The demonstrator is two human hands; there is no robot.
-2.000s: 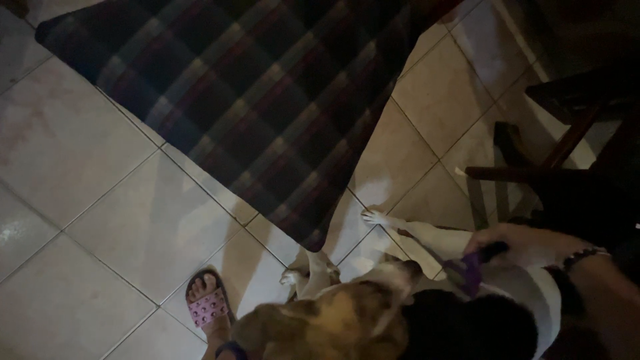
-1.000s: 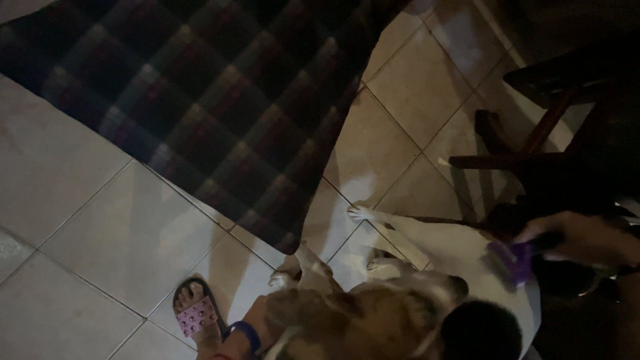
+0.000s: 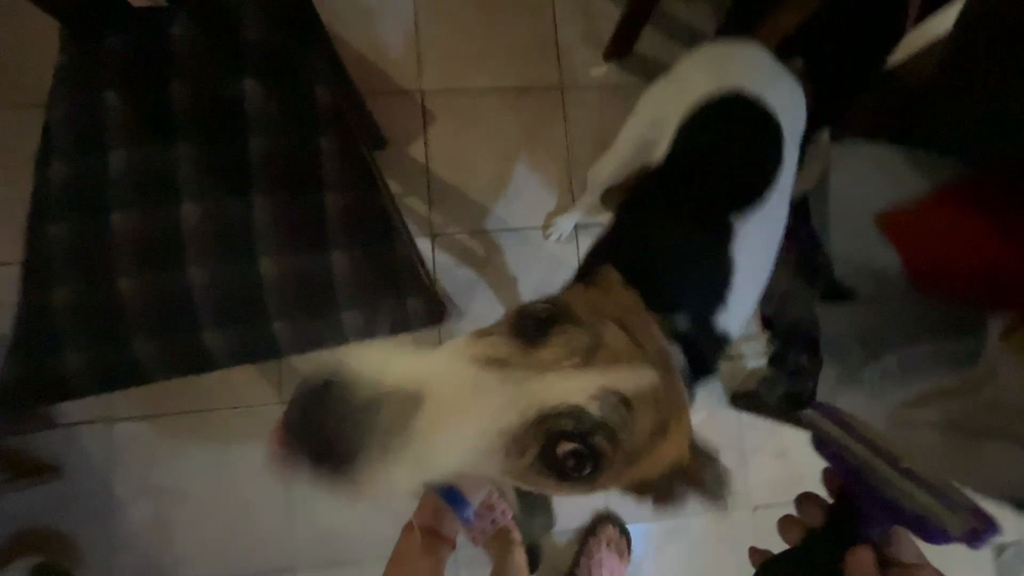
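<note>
My right hand (image 3: 836, 532), at the lower right of the head view, grips the black handle of a purple pet grooming brush (image 3: 904, 480), its head apart from the dog. A white, black and brown dog (image 3: 512, 384) fills the middle, its blurred muzzle pointing left and its body reaching to the upper right. At the bottom, a blue band (image 3: 456, 504) shows by bare skin that seems to be my left forearm (image 3: 424, 532). The dog's head hides what lies beyond it, so my left hand cannot be made out.
A dark plaid cloth-covered surface (image 3: 200, 208) takes up the left. Feet in pink slippers (image 3: 604, 548) stand on the tiled floor (image 3: 492, 124) at the bottom. A dark furniture leg (image 3: 630, 28) is at the top, and a red object (image 3: 952, 240) at the right.
The dog has raised its head towards the camera and turned its muzzle left. The brush, over the dog's white flank one second ago, is now away from its body. The view has shifted and turned.
</note>
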